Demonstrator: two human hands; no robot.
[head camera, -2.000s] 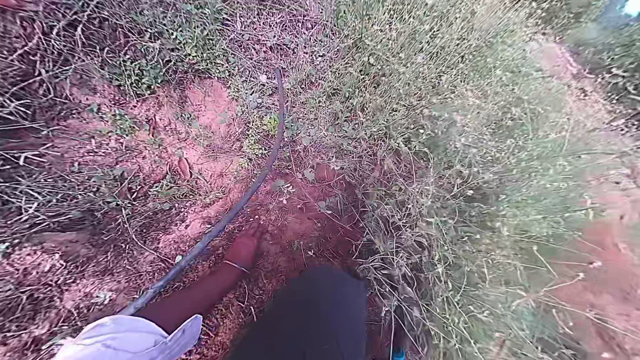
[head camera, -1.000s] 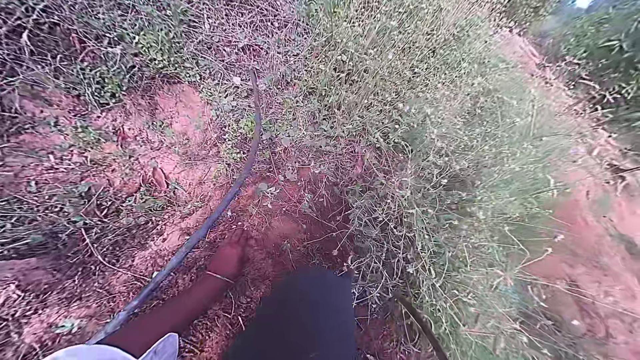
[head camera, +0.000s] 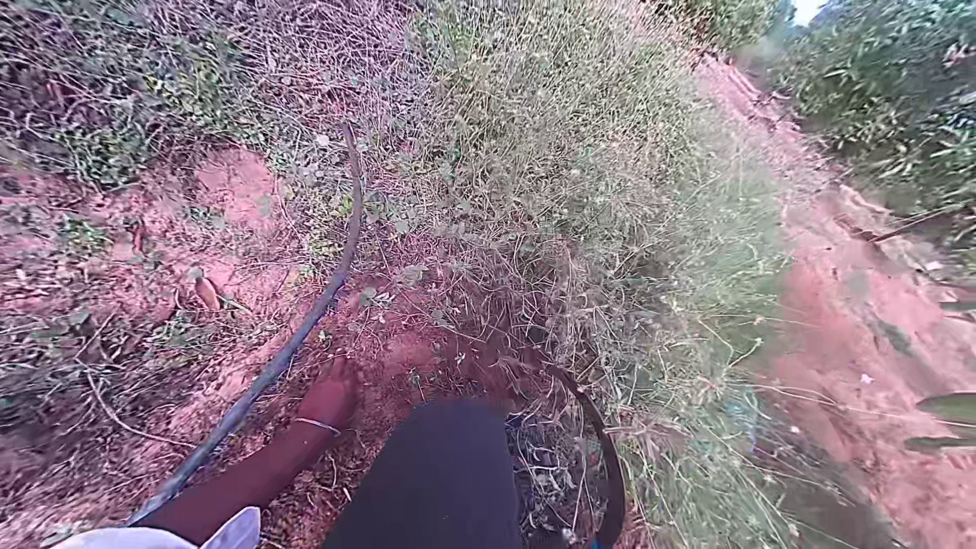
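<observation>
My left hand (head camera: 333, 393), with a thin pale band at the wrist, is low over the reddish soil at lower left. It lies just right of a long dark hose or pipe (head camera: 293, 343) and left of my dark-clothed knee (head camera: 442, 473). Its fingers blend into the shaded ground, so their pose is unclear. Right of the knee, a dark curved blade (head camera: 610, 457), like that of a sickle, arcs into the dry grass. A bit of blue shows at its lower end. My right hand is out of view.
Dense dry grass (head camera: 564, 152) stands from the centre to the right. A reddish dirt strip (head camera: 854, 335) runs down the right side, with leafy bushes (head camera: 892, 99) at upper right. Dry twigs and a brown leaf (head camera: 206, 292) lie at left.
The curved blade has come into view right of the knee, where only a blue bit showed at first. My left hand stays near the ground beside the hose.
</observation>
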